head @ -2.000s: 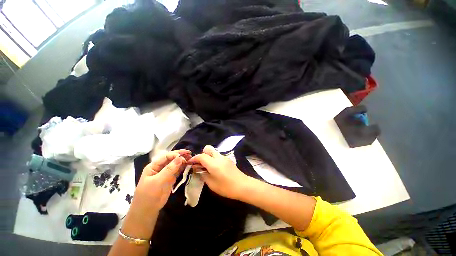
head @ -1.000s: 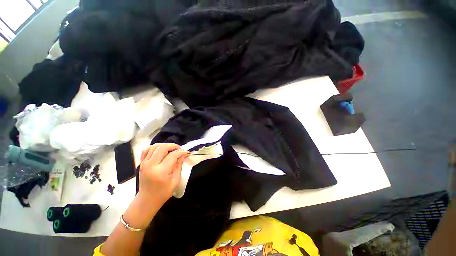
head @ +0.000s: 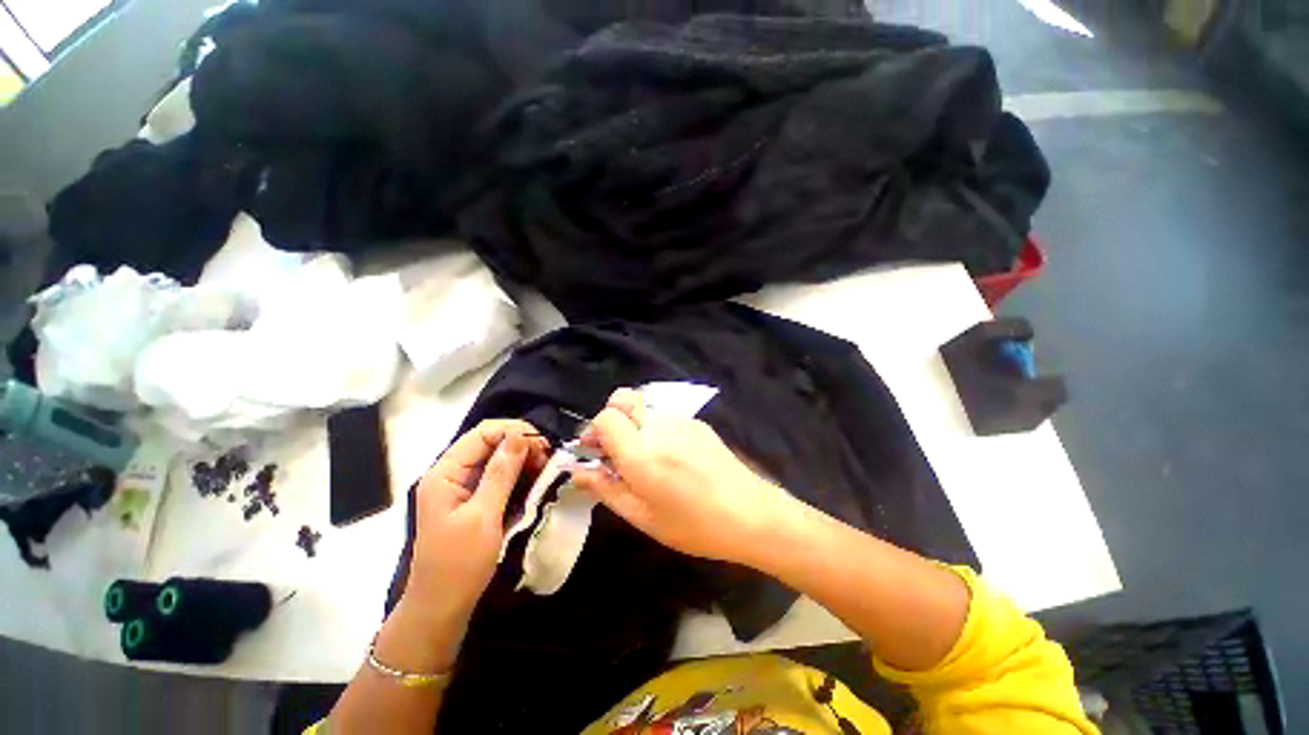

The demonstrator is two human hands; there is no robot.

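Note:
A black garment (head: 775, 366) lies spread on the table edge and hangs toward the lap. A white shoulder pad piece (head: 557, 543) hangs below the fingertips, inside the garment. My left hand (head: 477, 495) pinches the garment and pad edge at its left. My right hand (head: 668, 474) is close beside it, fingers closed at the pad's upper edge, with a small thin glint and a short dark line at the fingertips. Whether this is a needle or snips I cannot tell. The thread is not clearly visible.
A dark garment heap (head: 603, 158) fills the back. White bundles (head: 273, 352), small black fasteners (head: 237, 481), a phone (head: 358, 462), a bottle (head: 65, 424) and black thread cones (head: 194, 618) lie left. A dark block (head: 1001, 381) sits right; a black crate (head: 1177, 675) is on the floor.
My right hand was out at the far right with a long thread pulled taut; now it is back beside my left hand at the pad. My left hand still pinches the work.

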